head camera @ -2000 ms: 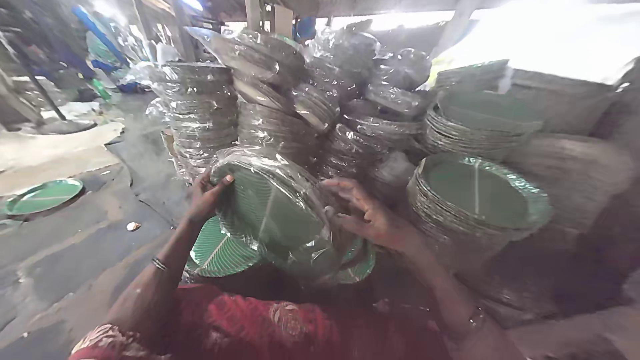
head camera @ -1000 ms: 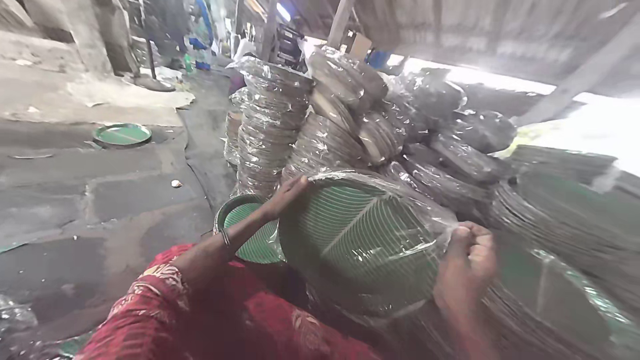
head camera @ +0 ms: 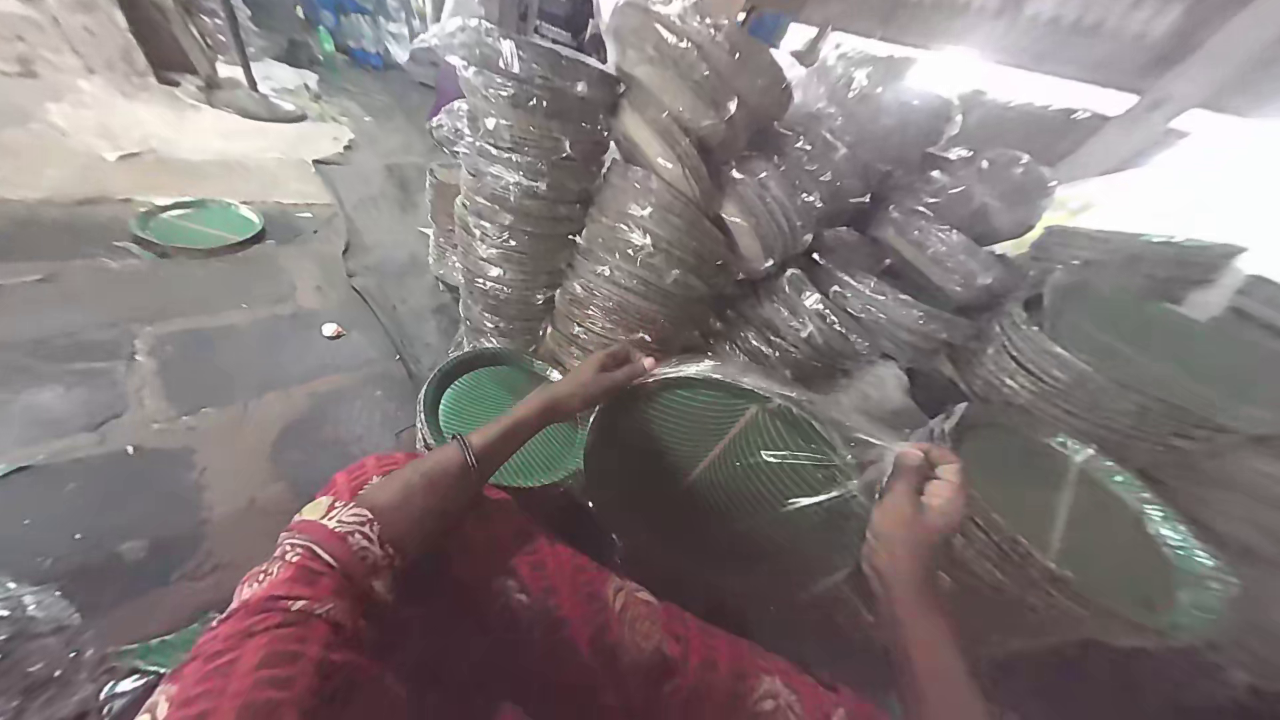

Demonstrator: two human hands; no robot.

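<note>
A round green plate with a leaf-vein pattern (head camera: 725, 450) lies tilted in front of me inside a clear plastic bag. My left hand (head camera: 605, 378) pinches the bag's edge at the plate's upper left. On the right, my right hand (head camera: 915, 500) grips a gathered part of the clear plastic bag (head camera: 850, 440) beside the rim. Left of the bagged plate, partly behind my left forearm, is a stack of green ribbed plates (head camera: 510, 400). The lower part of the bagged plate is in shadow, and its bottom edge is hard to see.
Tall stacks of plastic-wrapped plates (head camera: 530, 190) stand ahead, with leaning wrapped bundles (head camera: 700, 90) beside them. More stacked green plates (head camera: 1070, 520) are at the right. One green plate (head camera: 200, 226) lies on the stone floor (head camera: 250, 350) at the left. Crumpled plastic (head camera: 35, 610) sits at lower left.
The bagged plate was more upright between both hands two seconds ago; it now lies lower. My right hand has moved from the plate's side to the plastic at its right. The view has turned.
</note>
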